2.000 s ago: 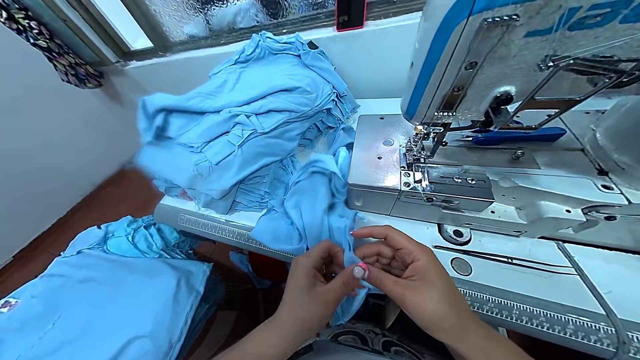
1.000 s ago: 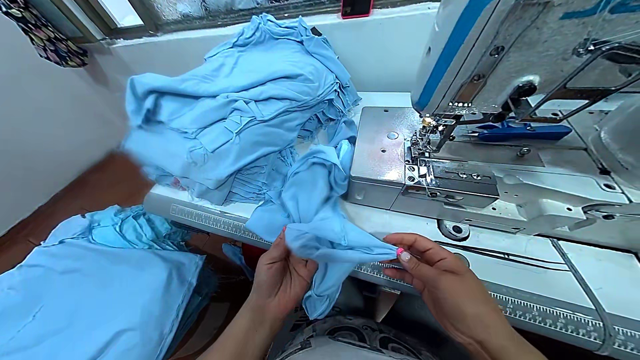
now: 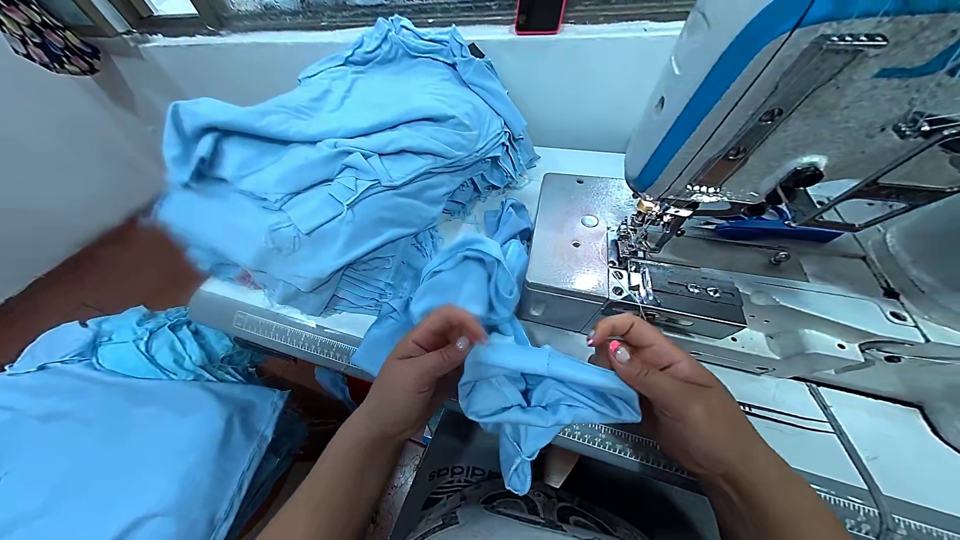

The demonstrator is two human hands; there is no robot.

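Observation:
A light blue fabric piece (image 3: 547, 382) hangs over the table's front edge, its folded band stretched between my hands. My left hand (image 3: 424, 367) pinches the band's left end between thumb and fingers. At its right end is my right hand (image 3: 660, 375), thumb and index finger close together; whether they grip the cloth is hard to tell. More of the blue fabric (image 3: 472, 277) lies bunched on the table behind, beside the metal bed (image 3: 574, 247) of an industrial sewing machine. The needle and presser foot area (image 3: 637, 247) is beyond my right hand, with no cloth under it that I can see.
A heap of light blue garments (image 3: 360, 142) covers the table's back left. Lower left lies another stack of blue fabric (image 3: 135, 442). The machine head (image 3: 720, 97) overhangs the right side, with a blue-handled tool (image 3: 780, 229) behind the needle area. A phone (image 3: 539, 15) stands on the window ledge.
The cloth was bunched between close hands two seconds ago; the hands then spread apart, stretching it. Since one second ago, the band has opened wider between them.

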